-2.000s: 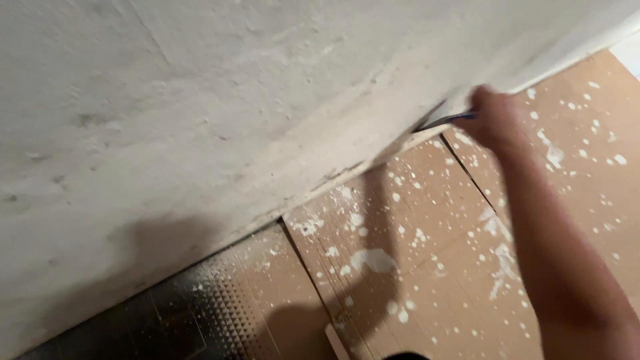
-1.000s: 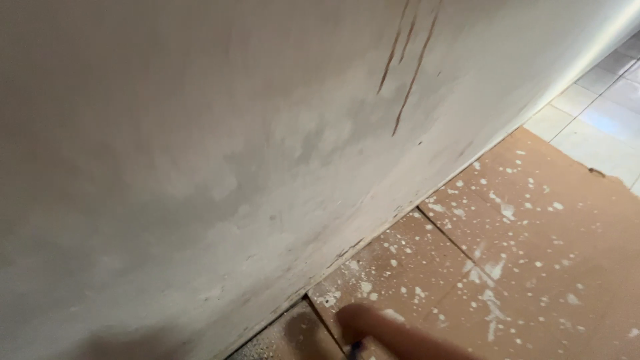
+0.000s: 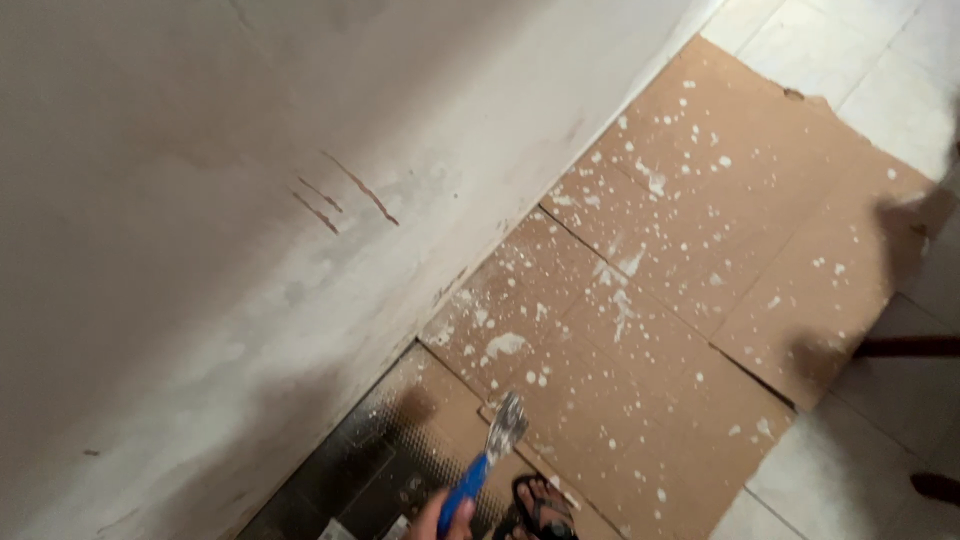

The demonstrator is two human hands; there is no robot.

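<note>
My right hand (image 3: 444, 517) is at the bottom edge, closed around the blue handle of a putty knife (image 3: 506, 426). The knife's metal blade points up and is smeared with whitish material. It shows above the cardboard (image 3: 675, 247) on the floor, clear of the wall. At the left rises a painted wall (image 3: 300, 315) with patchy pale and grey areas and several brown scratch-like marks. My left hand is not in view.
A sandalled foot (image 3: 544, 506) stands beside the knife. White spatters dot the cardboard, which borders a dark textured sheet (image 3: 352, 465) and pale floor tiles (image 3: 799, 52). Dark reddish leg-like pieces (image 3: 911, 346) stick in from the right edge.
My right hand was by the foot of the wall two seconds ago; now it is low in the view, away from the wall, with the knife still in it. The view has shifted greatly.
</note>
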